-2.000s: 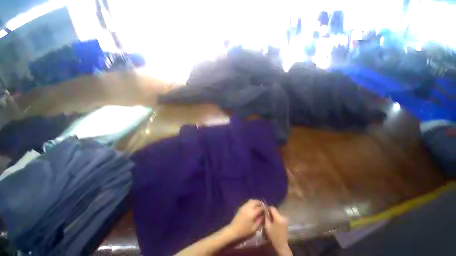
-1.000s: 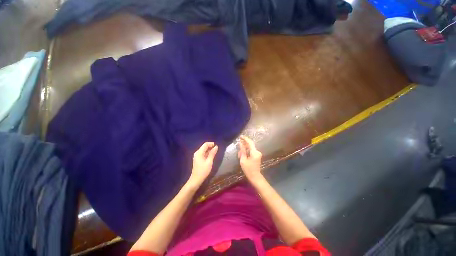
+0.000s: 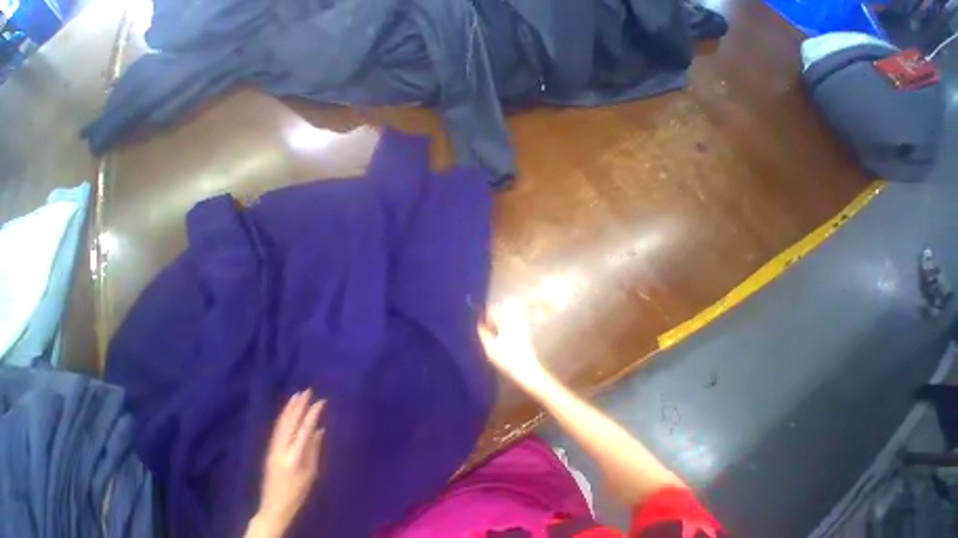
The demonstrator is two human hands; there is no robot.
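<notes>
A purple garment [image 3: 315,315] lies spread and creased over the near left part of the table. My left hand [image 3: 291,452] rests on its lower part, palm down, fingers loosely extended and holding nothing visible. My right hand [image 3: 507,345] is at the garment's right edge, its fingers curled together. A thin pale point, which looks like the tip of thread snips [image 3: 475,305], sticks out past its fingertips; the rest of the tool is hidden. No loose thread can be made out.
A dark garment heap [image 3: 368,53] lies across the far side of the brown table [image 3: 651,200], a sleeve hanging towards the purple garment. A grey-blue pile [image 3: 68,452] and pale garments [image 3: 37,273] are at left. A grey bundle [image 3: 882,116] with a red label is at far right.
My hands have moved apart: the left down and left onto the purple cloth, the right slightly down to its right edge. The garment's right side is spread differently. The view has shifted.
</notes>
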